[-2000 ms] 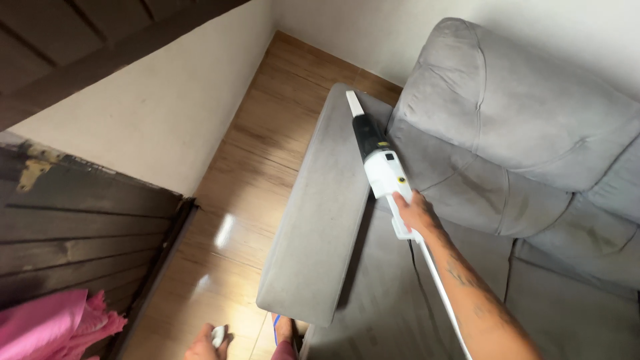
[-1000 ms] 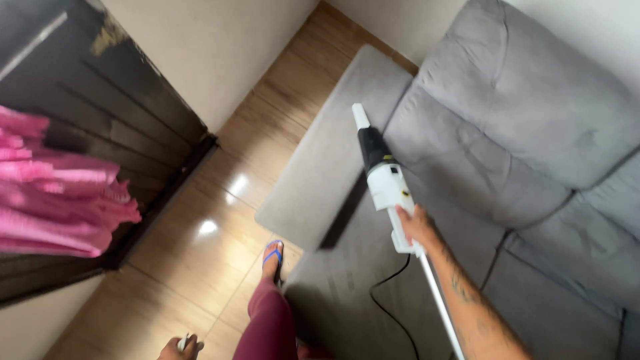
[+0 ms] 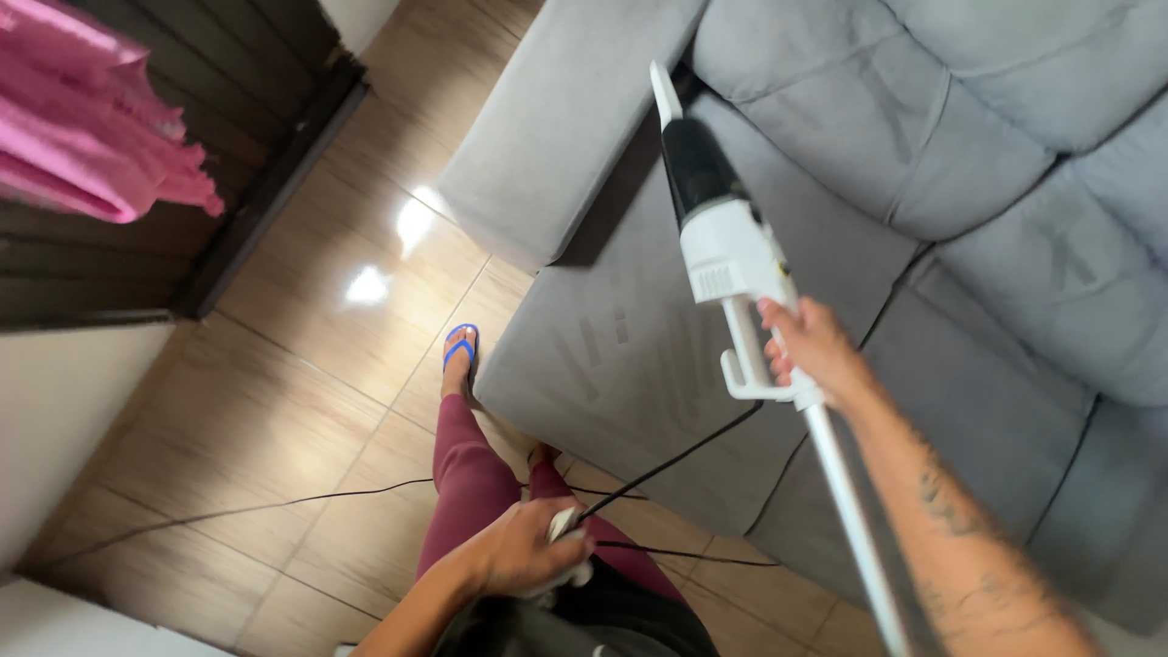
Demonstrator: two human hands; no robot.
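Note:
My right hand (image 3: 812,351) is closed around the white handle of a stick vacuum cleaner (image 3: 730,246). Its dark dust cup faces up the view, and the pale crevice nozzle (image 3: 666,91) lies near the gap between the armrest and the backrest of a grey sofa (image 3: 630,365). A white tube runs back from the handle along my forearm. Low in the view, my left hand (image 3: 529,547) grips a small white object, probably a plug or connector, where a black cord (image 3: 671,465) meets it. That cord stretches up to the vacuum's handle.
The sofa's armrest (image 3: 566,119) stands left of the seat. Another black cord (image 3: 228,513) trails over the tiled floor (image 3: 301,374). Pink cloth (image 3: 91,109) hangs by a dark slatted door (image 3: 265,55). My foot in a blue flip-flop (image 3: 463,342) is beside the sofa corner.
The nozzle has moved off the armrest to the seat side of it. My left hand has come up in front of my legs, and the cord now runs taut between it and the vacuum. The view has shifted.

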